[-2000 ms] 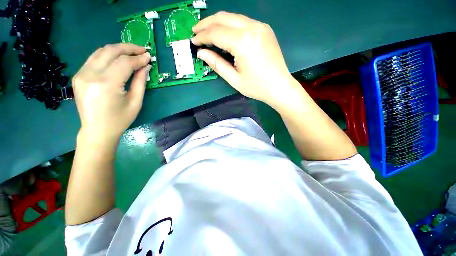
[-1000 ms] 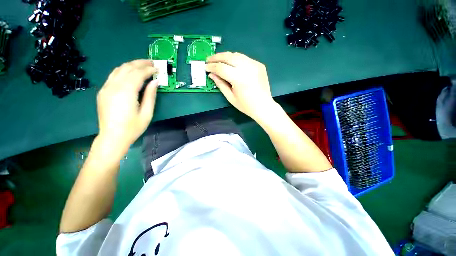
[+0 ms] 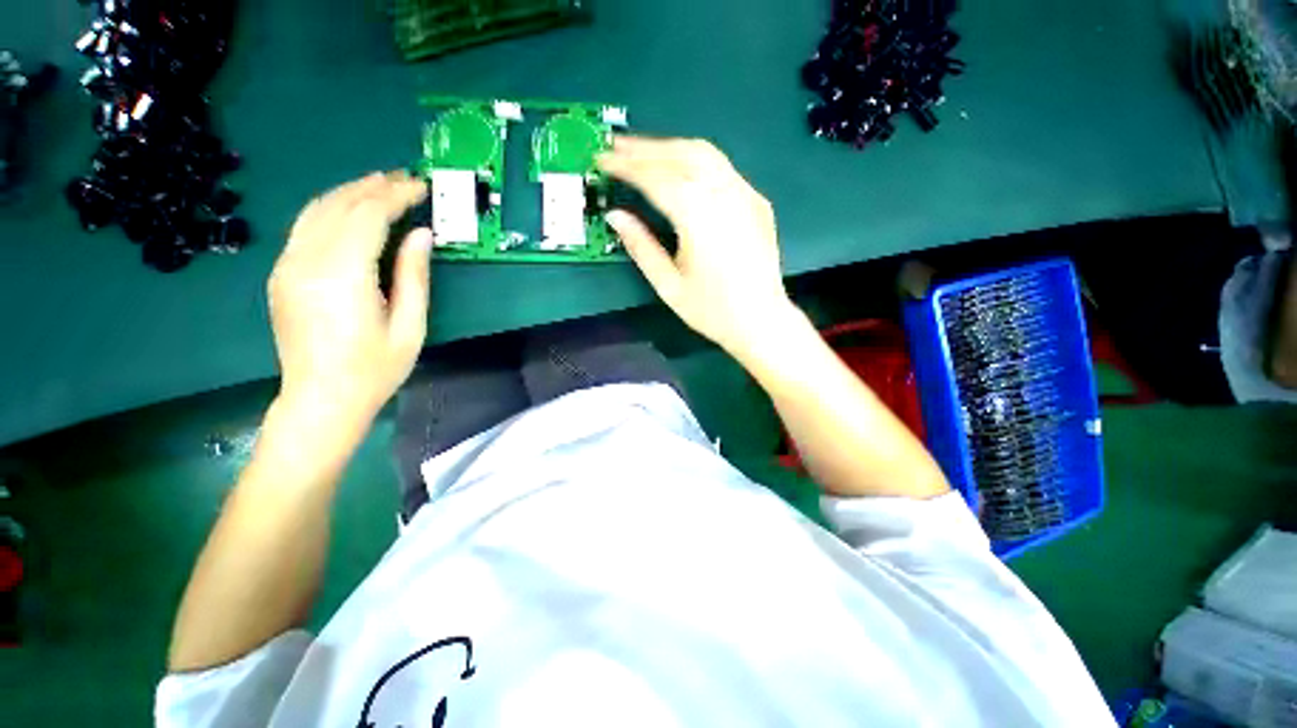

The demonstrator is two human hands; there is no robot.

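A green two-unit circuit board panel (image 3: 521, 256) lies flat on the table in front of me. Each unit has a round green area and a white block (image 3: 563, 209) below it. Small black parts show beside the white blocks. My left hand (image 3: 346, 270) is at the panel's left edge, thumb and fingers apart with a dark part between them at the board. My right hand (image 3: 700, 235) is at the right edge, thumb and fingers also apart, a dark part beside the fingertips. Neither hand visibly grips anything; the fingertips partly cover the board's edges.
Heaps of black parts lie at the left (image 3: 159, 171) and upper right (image 3: 882, 68). A stack of green boards (image 3: 484, 20) is at the top edge. A blue tray (image 3: 1085, 384) filled with close rows stands beside the table, near a red stool (image 3: 868, 373). A person's sleeve (image 3: 1252, 330) shows at far right.
The view has shifted since the oldest frame, so the panel appears lower and complete. Since one second ago, the fingers of both hands have spread apart beside the panel, and the left hand has drawn slightly left.
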